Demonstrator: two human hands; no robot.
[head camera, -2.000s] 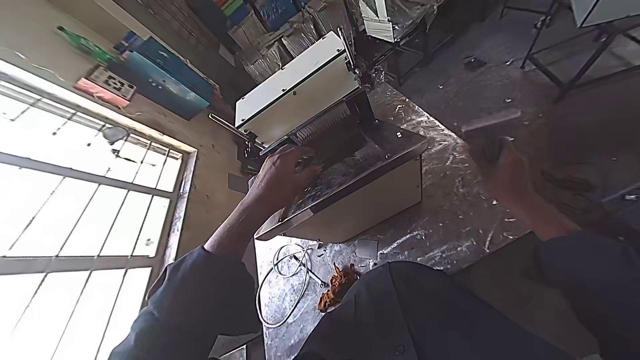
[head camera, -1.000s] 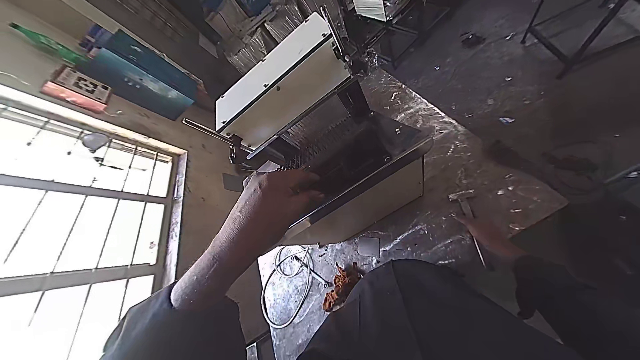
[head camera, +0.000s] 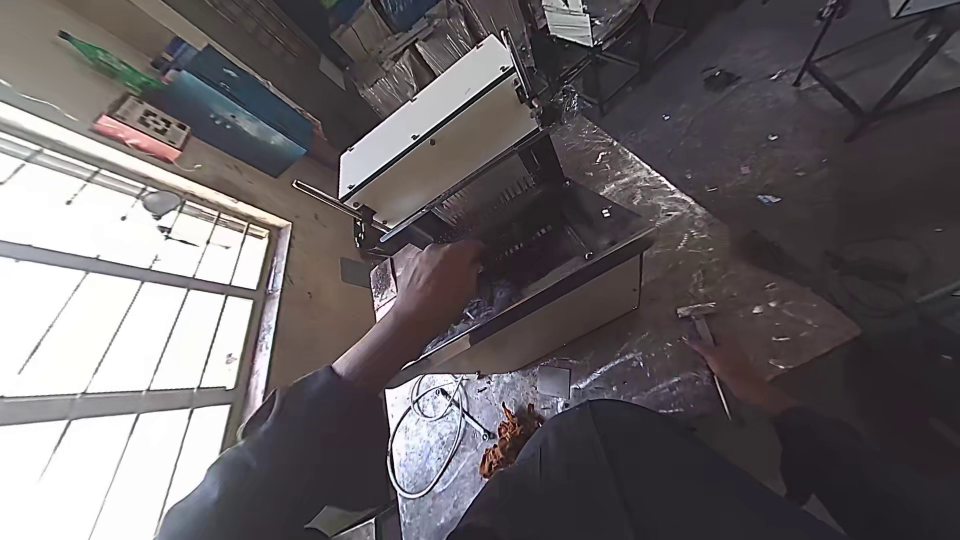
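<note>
A bench machine with a white metal housing (head camera: 439, 127) and a dark flat bed (head camera: 540, 225) stands tilted in view. My left hand (head camera: 442, 277) is over the left part of the bed, its fingers bent down; whether they hold anything is hidden. Toward the right, my right hand (head camera: 731, 367) lies low over the table beside a hammer (head camera: 697, 310), whose head rests on the tabletop. The fingers are near the handle, and their grip on it is unclear. A row of comb-like teeth (head camera: 517, 187) shows under the housing.
The scratched metal table (head camera: 615, 375) bears a coiled cable (head camera: 395, 450), an orange-brown rag (head camera: 511, 439) and a small flat plate (head camera: 553, 381). A barred window (head camera: 135, 322) is at left. Blue boxes (head camera: 232, 112) and a green bottle (head camera: 105, 60) sit on a ledge.
My right hand, raised with the hammer two seconds ago, has come down to the table, where the hammer now lies. My left hand has stayed at the machine's bed.
</note>
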